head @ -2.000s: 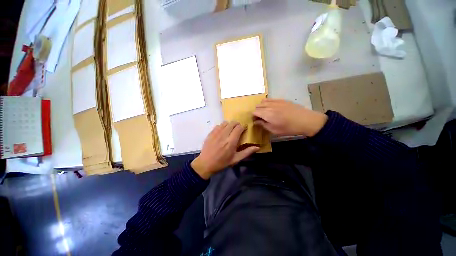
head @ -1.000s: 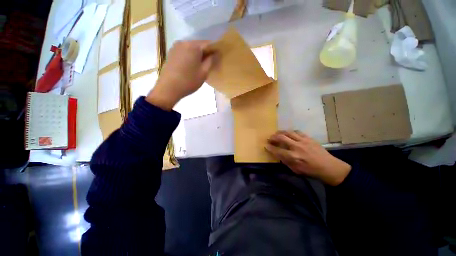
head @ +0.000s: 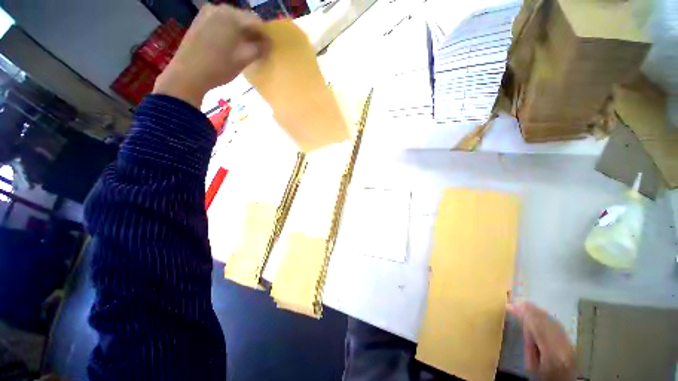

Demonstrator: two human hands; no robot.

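My left hand (head: 215,52) is raised at the upper left and grips one end of a tan kraft piece (head: 301,89), which hangs tilted over the far part of the finished stacks. Another long kraft piece (head: 472,279) lies flat on the grey board in front of me, with plain tan showing on top. My right hand (head: 546,342) is low at the right, blurred, by the right edge of that flat piece; its fingertips are near or on the edge. A white sheet with a thin dark edge (head: 387,223) lies left of the flat piece.
Two overlapped columns of kraft pieces (head: 301,271) run along the left. White sheet piles (head: 472,67) and a thick kraft stack (head: 576,82) stand at the far side. A glue bottle (head: 617,234) stands at the right, above a grey-brown card piece (head: 632,342). A red object (head: 215,188) lies far left.
The view has swung left and up. My left hand has carried the kraft piece away to the far left, over the stacks. A plain flat kraft piece now shows in full. My right hand remains near its edge.
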